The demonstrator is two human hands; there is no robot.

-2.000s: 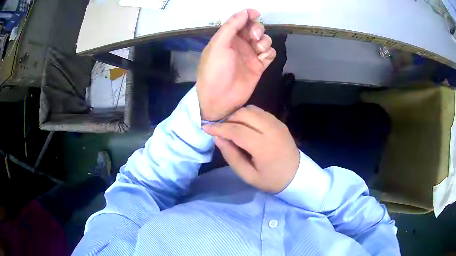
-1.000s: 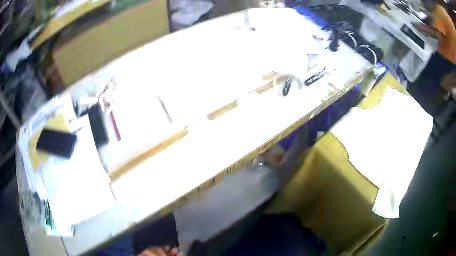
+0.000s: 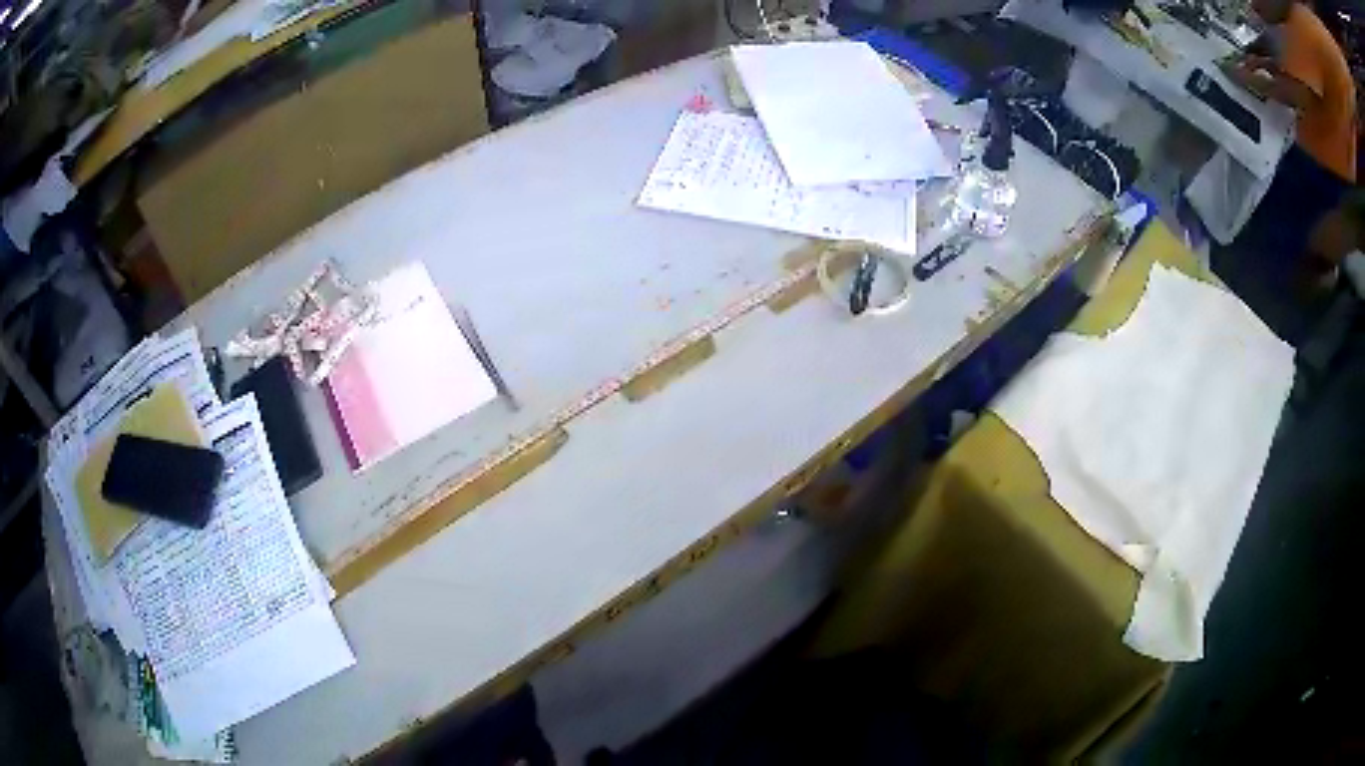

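Neither of my hands is in view. On the worn white table [image 3: 599, 285], a black smartphone [image 3: 165, 479] lies on a tan card [image 3: 123, 425] over printed sheets [image 3: 225, 584] at the left. A dark flat item [image 3: 279, 424] lies beside the sheets, partly covered. A pink-and-white notepad [image 3: 407, 367] lies right of it, with a thin pen [image 3: 487, 359] at its right and a crumpled pale strip [image 3: 307, 323] above. A cream ring roll [image 3: 903, 289] holds or overlaps a small black tool [image 3: 862, 282]; another black item [image 3: 943, 256] is beside it.
A blank sheet [image 3: 838, 112] overlaps a written sheet [image 3: 719, 177]. A spray bottle [image 3: 981, 195] stands at the table's right end. Cream fabric [image 3: 1160, 434] drapes over a mustard-covered stand [image 3: 1003, 599]. A person in orange [image 3: 1325, 97] is at another table, top right. Cartons stand behind.
My hands, first together at a wrist, have left the picture. The view has swung up from my lap to the table. The fingers at the bottom edge one second ago are gone.
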